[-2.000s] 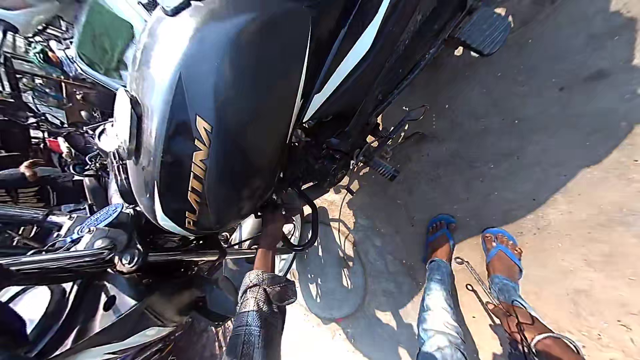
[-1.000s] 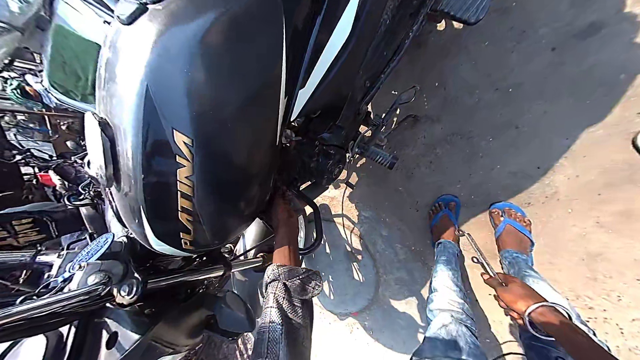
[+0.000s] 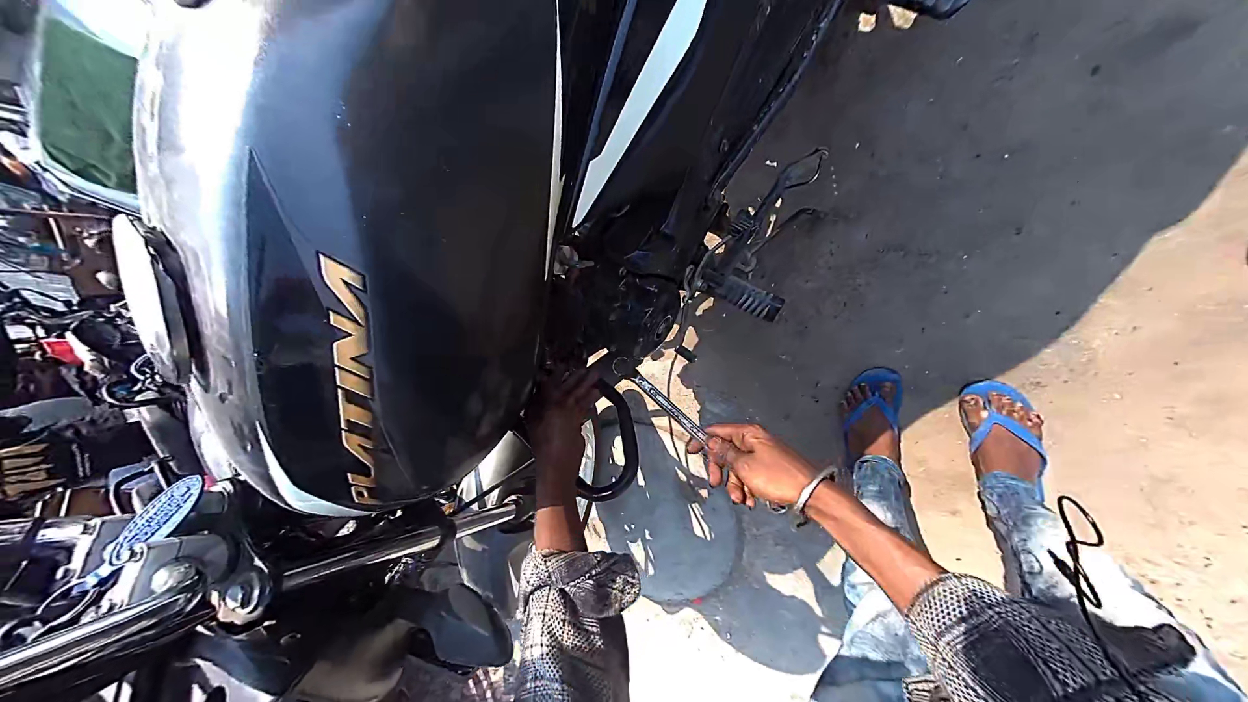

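My right hand [image 3: 756, 463] grips the near end of a steel wrench [image 3: 671, 408]. The wrench's far end reaches the engine area [image 3: 624, 312] of a black motorcycle, just above the black crash bar [image 3: 624, 448]. My left hand [image 3: 561, 400] is tucked under the black fuel tank [image 3: 419, 214], against the engine near the wrench's tip. Its fingers are partly hidden in shadow, so whether they hold anything does not show.
The rubber footpeg [image 3: 746, 294] and a foot lever [image 3: 799, 171] stick out over the ground. Handlebar parts and a fork tube [image 3: 400, 546] lie at lower left. My feet in blue flip-flops [image 3: 1004, 414] stand on the ground at right. Other motorcycles stand at far left.
My right hand has moved left from beside my legs, bringing the wrench up to the engine. My left hand stays under the tank. The view has moved closer to the motorcycle.
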